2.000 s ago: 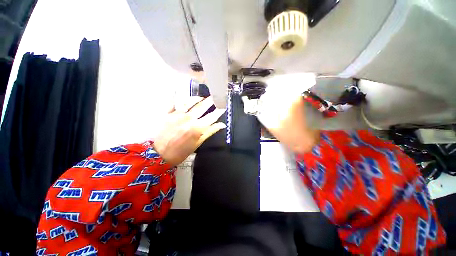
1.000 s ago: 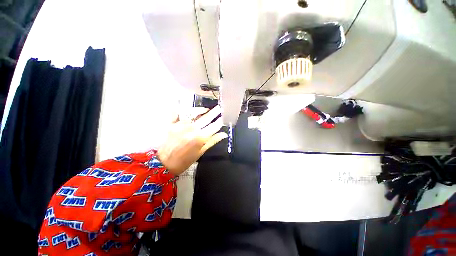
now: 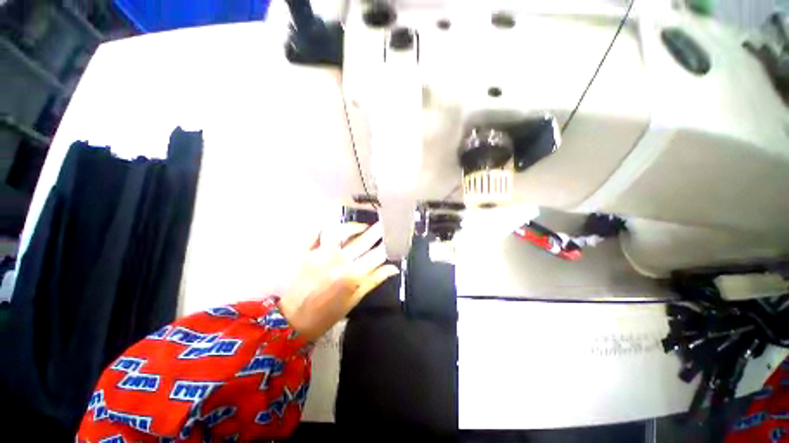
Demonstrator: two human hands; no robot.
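A black fabric panel (image 3: 396,368) runs from the sewing machine (image 3: 554,95) down over the table's front edge. A short pale piece of zipper (image 3: 402,284) shows on it just below the head. My left hand (image 3: 337,279) lies flat with its fingers spread, fingertips on the panel's left side beside the machine head. The presser foot and needle are mostly hidden behind the head. My right hand is out of the picture; only its red sleeve (image 3: 761,408) shows at the lower right edge.
A stack of black cut panels (image 3: 112,251) lies on the left of the white table (image 3: 251,112). Red and black snips (image 3: 552,241) lie on the machine bed. A tangle of black strips (image 3: 722,333) lies far right. Something blue (image 3: 182,12) shows at the top.
My right hand has left the panel and gone out of the picture to the right. The view has tilted up, showing more of the machine head. My left hand stays on the panel.
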